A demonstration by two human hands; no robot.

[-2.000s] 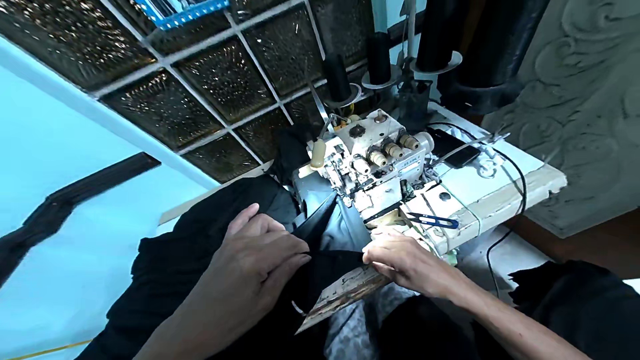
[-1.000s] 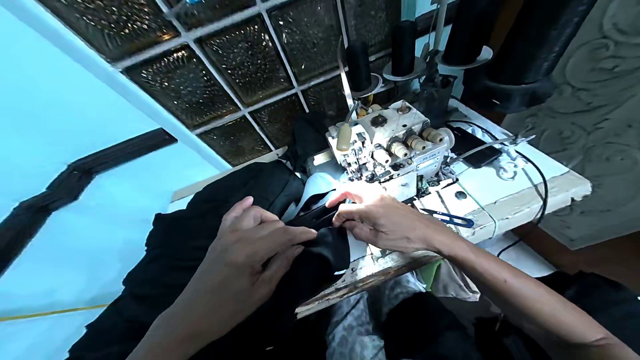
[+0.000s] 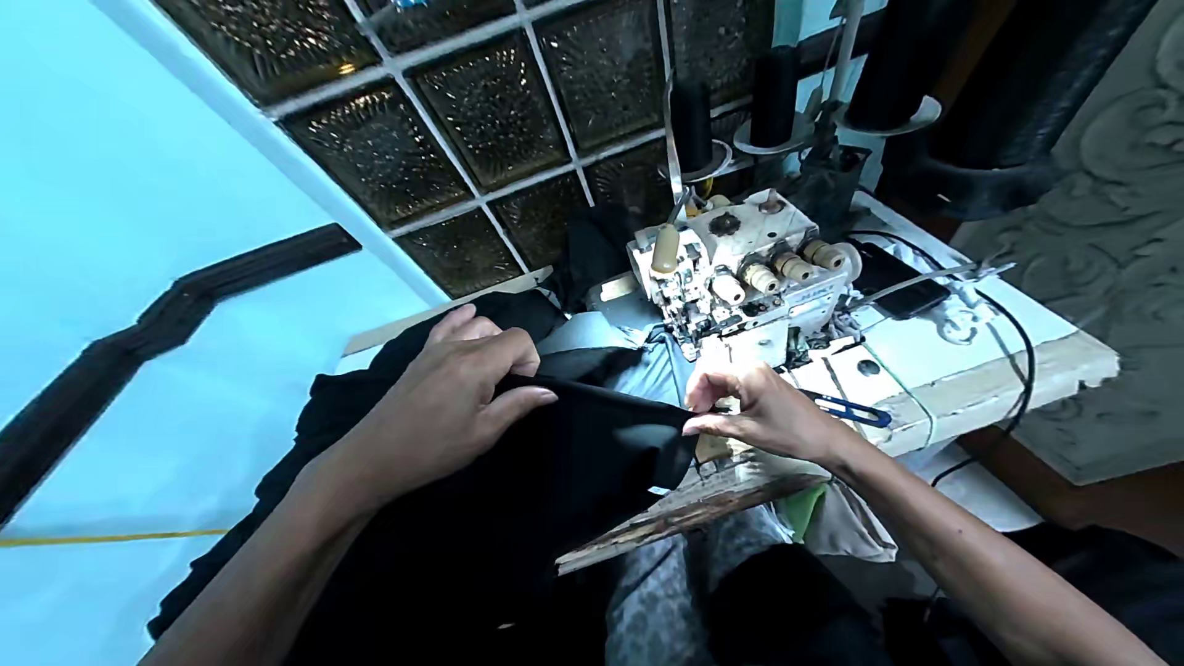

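Note:
Black fabric [image 3: 564, 444] is stretched between my two hands, its upper edge drawn into a fairly straight line in front of the overlock sewing machine [image 3: 749, 268]. My left hand [image 3: 453, 407] grips the edge at its left part, thumb and fingers closed on it. At the right end of that edge, my right hand [image 3: 758, 407] pinches the cloth, just below the machine's presser foot area. Light blue-grey fabric [image 3: 647, 361] lies behind the black cloth, beside the needle area. Blue thread snips [image 3: 851, 410] rest on the table right of my right hand.
The white worktable [image 3: 980, 370] has a worn, splintered front edge. A dark phone [image 3: 897, 282] and a black cable [image 3: 1022, 351] lie on its right side. Black thread cones [image 3: 775, 97] stand behind the machine. A glass-block window [image 3: 490, 102] is at the back, with more black cloth [image 3: 370, 398] at left.
My hands were close together on the black cloth a second ago; now they are farther apart with its edge stretched between them. My right hand has moved away from the left.

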